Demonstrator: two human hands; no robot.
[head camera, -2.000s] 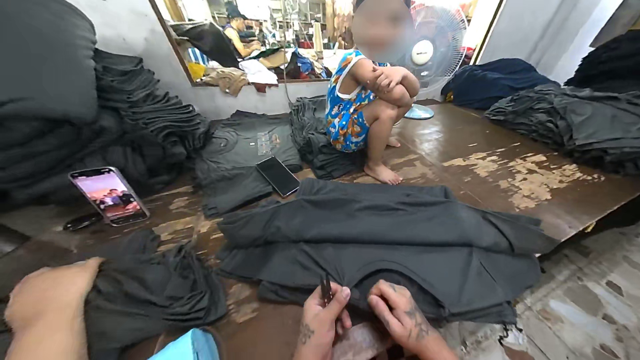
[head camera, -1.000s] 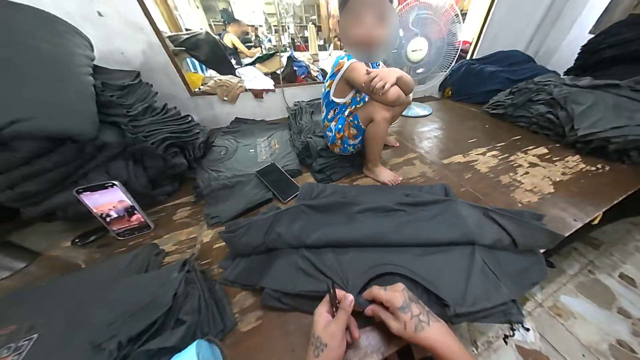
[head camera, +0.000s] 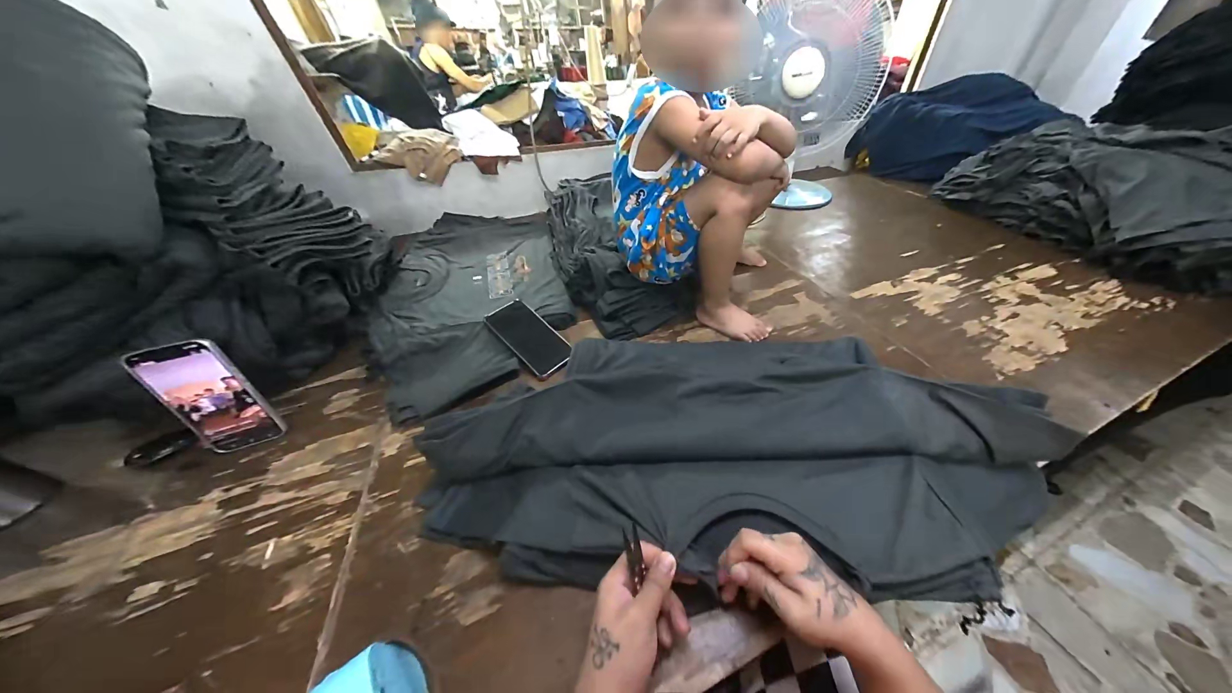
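Dark grey T-shirts (head camera: 731, 414) lie stacked on the worn wooden table, with a round neckline (head camera: 770, 505) facing me. My left hand (head camera: 635, 606) grips small dark thread snips (head camera: 633, 558), their points upward, at the near edge of the fabric. Just to its right, my right hand (head camera: 794, 582) pinches the neckline edge between thumb and fingers. Both hands rest low at the centre of the view, close together but apart. Part of the pinched fabric is hidden by my fingers.
A child (head camera: 674, 183) squats on the table (head camera: 866, 289) beyond the shirts, before a fan (head camera: 804, 77). A dark phone (head camera: 527, 339) and a lit phone (head camera: 204, 395) are on the left. Garment piles (head camera: 1107, 192) stand at both sides. Something light blue (head camera: 375, 669) shows at the bottom edge.
A grey garment heap at lower left, with another person's arm over it two seconds ago, has gone from view. My hands have stayed near the neckline.
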